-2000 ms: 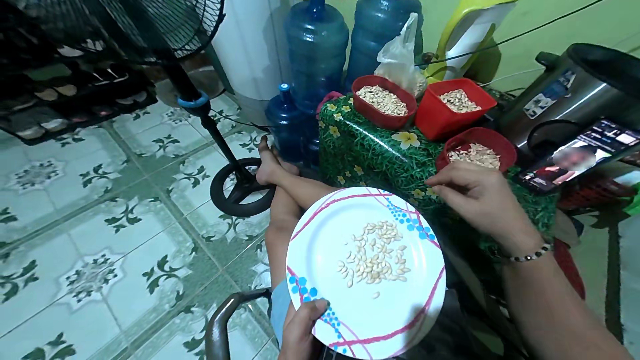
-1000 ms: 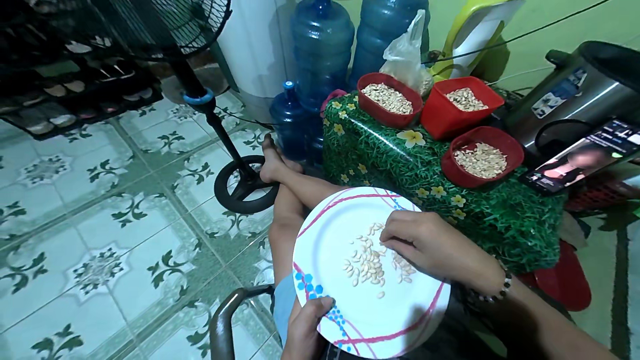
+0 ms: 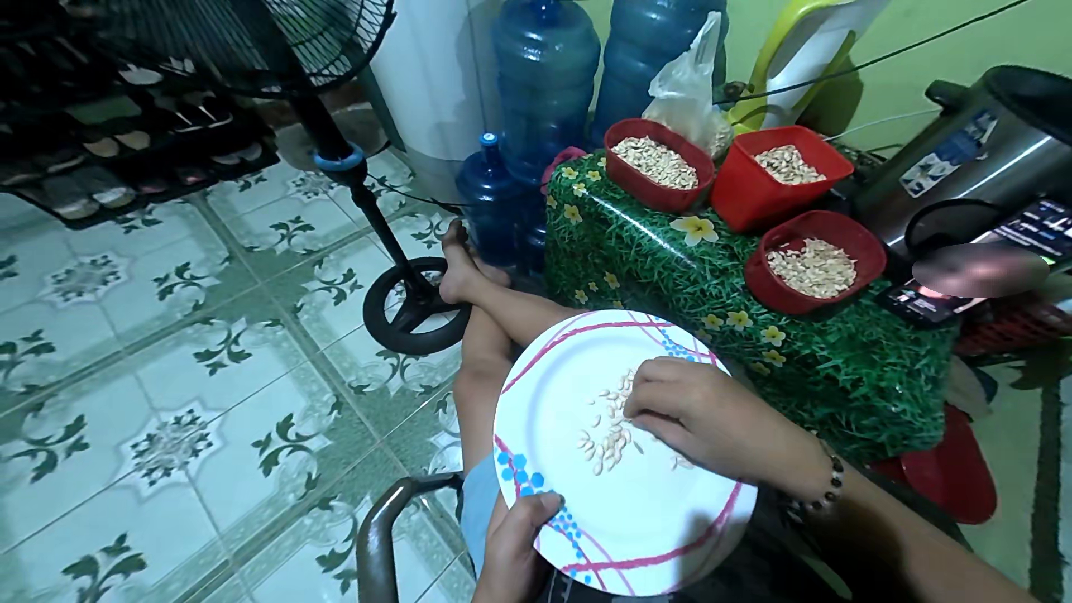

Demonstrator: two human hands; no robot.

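Observation:
My left hand (image 3: 521, 540) grips the lower left rim of a white plate (image 3: 645, 519) with pink lines and blue dots, thumb on top. Pale seeds (image 3: 610, 435) lie loosely around the plate's middle. My right hand (image 3: 687, 410), with a beaded bracelet on the wrist, is over the plate, its fingertips bent down at the seeds; whether they pinch one is hidden. Beyond the plate, a dark red bowl (image 3: 754, 272) of pale pieces stands nearest, with a red square container (image 3: 737, 188) and another dark red bowl (image 3: 620, 180), both also filled, behind it.
The containers stand on a table with a green grass-print cover (image 3: 653, 260). A phone (image 3: 930, 301) leans by a steel pot (image 3: 921, 167) at right. Blue water bottles (image 3: 544, 92) and a plastic bag (image 3: 687, 92) are behind. A pedestal fan (image 3: 377, 218) and a metal armrest (image 3: 377, 536) are at left.
Two seconds ago my right hand was at the nearest red bowl; it has moved down and left to the seeds on the plate. My left hand keeps its hold on the rim.

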